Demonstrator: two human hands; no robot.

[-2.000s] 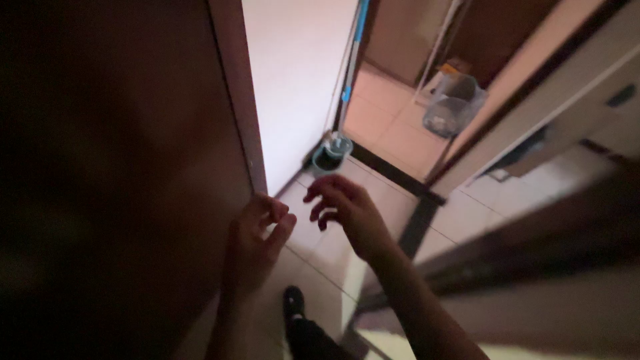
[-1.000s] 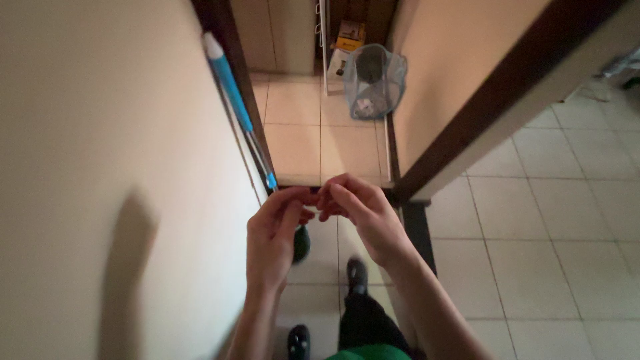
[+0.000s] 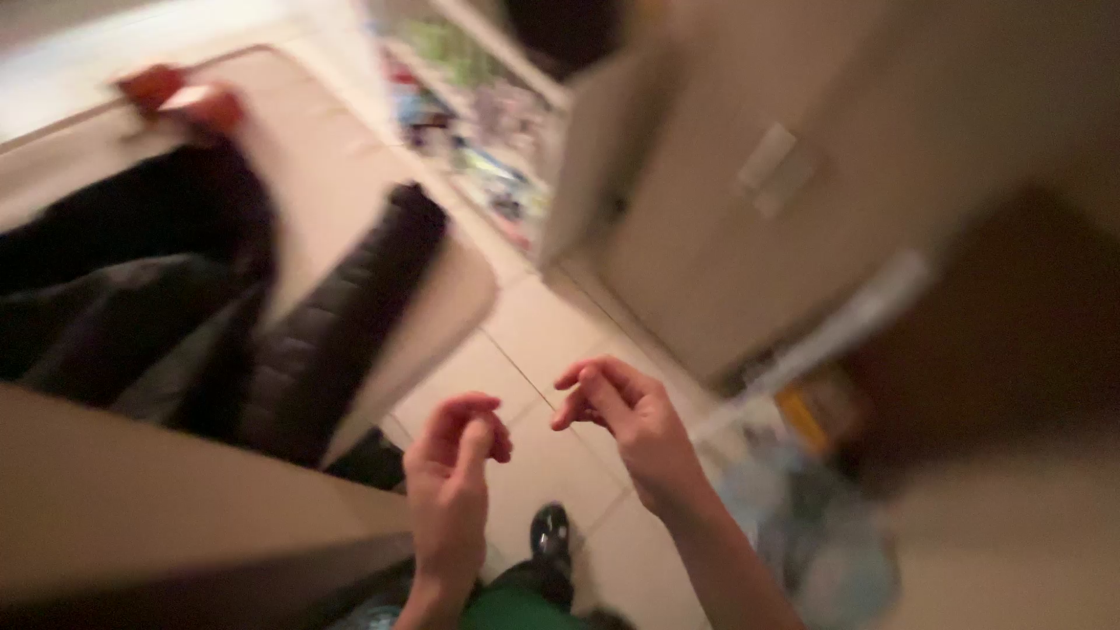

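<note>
My left hand (image 3: 459, 459) is held up in front of me at the lower middle, its fingers loosely curled with nothing between them. To its right hovers my right hand (image 3: 621, 416), also empty, thumb and fingers bent and a little apart. The two hands do not touch each other. Below them show the tiled floor (image 3: 525, 376) and a dark shiny shoe (image 3: 550, 532). Nearest to the left hand is a dark padded jacket (image 3: 324, 350) lying on a pale mattress (image 3: 437, 315).
An open cabinet with a pale door (image 3: 604, 157) and blurred items on its shelves (image 3: 490, 166) stands ahead. A closed cabinet door (image 3: 744, 219) is at right. A translucent plastic bin or bag (image 3: 814, 542) sits low right near a yellow box (image 3: 801, 418). A wall edge (image 3: 192, 490) is at lower left.
The view has shifted strongly, from the doorway to a mattress and cabinet. My hands, close together or touching one second ago, are now apart.
</note>
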